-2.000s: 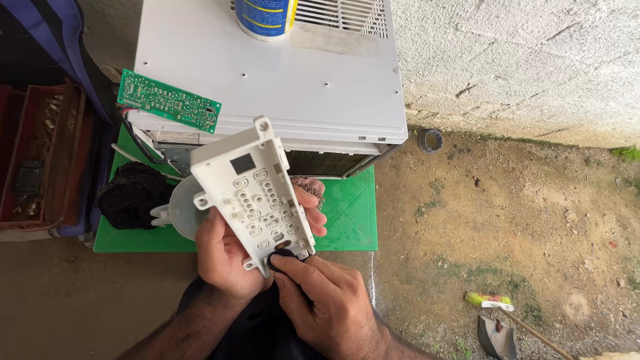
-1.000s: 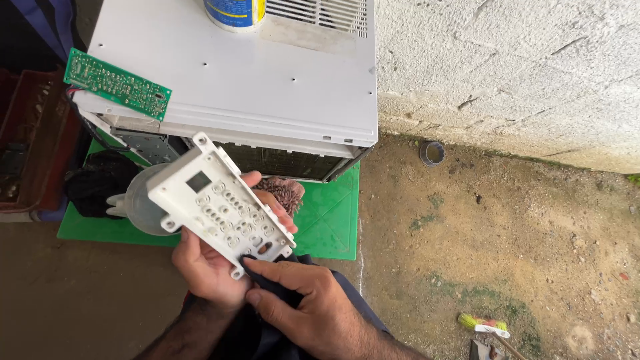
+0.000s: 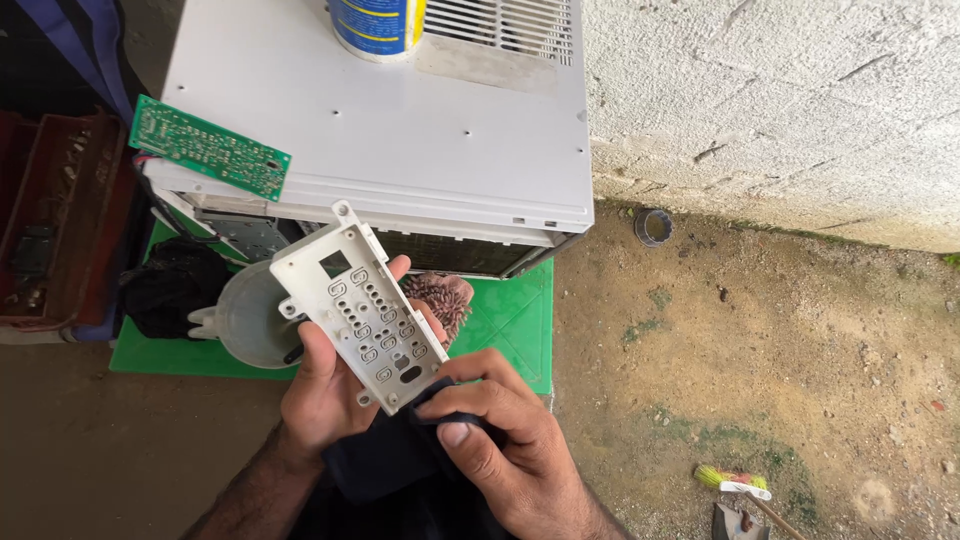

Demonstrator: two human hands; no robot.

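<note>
My left hand point(image 3: 322, 390) holds a white plastic control panel housing point(image 3: 352, 300) from beneath, thumb at its left edge and fingertips showing past its right edge. The housing is tilted, its inner side with button seats and a square window facing up. My right hand point(image 3: 495, 427) pinches a dark cloth point(image 3: 382, 457) against the lower end of the housing. Beyond them, a green circuit board point(image 3: 210, 146) lies on the front left edge of a white air conditioner casing point(image 3: 390, 127), with wires beneath its left end.
A blue and yellow can point(image 3: 379, 26) stands on the casing. On a green board point(image 3: 510, 322) are a plastic jug point(image 3: 251, 315), a black cloth point(image 3: 172, 289) and a pink microfibre mitt point(image 3: 442, 300). A red toolbox point(image 3: 64, 217) is at left; a broom point(image 3: 731, 480) and dustpan point(image 3: 739, 521) lie lower right.
My right hand with the dark cloth has drawn back slightly from inside the housing's lower end to its edge. My left hand still holds the housing.
</note>
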